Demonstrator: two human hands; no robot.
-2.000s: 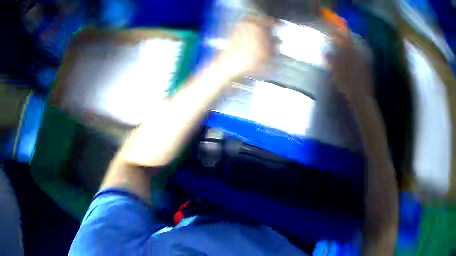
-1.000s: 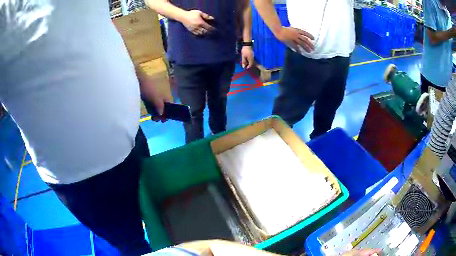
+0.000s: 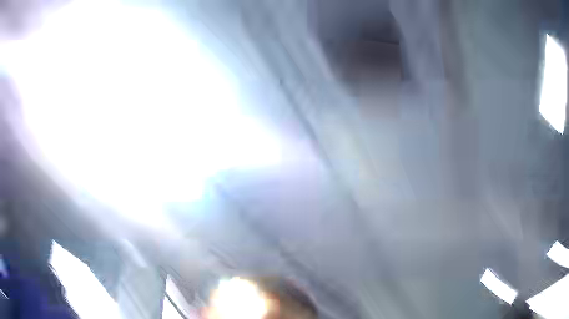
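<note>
The view is heavily blurred and overexposed. Neither of my hands can be made out. A large white glare (image 3: 137, 118) fills the left and upper left. A small, bright, warm-coloured patch (image 3: 238, 300) with a brown edge shows at the bottom, left of centre; I cannot tell what it is. No charger, carton or plate shows.
Several bright white slabs, perhaps lights, show at the right edge (image 3: 553, 86), lower right (image 3: 499, 286) and lower left (image 3: 81, 280). Grey blurred streaks cross the middle. A dark shape (image 3: 368, 43) is at the top. A dark blue area (image 3: 31, 296) is at the lower left.
The camera has swung away from the plate, the green crate with its carton and the standing people. Only glare, grey blur and bright slabs show now.
</note>
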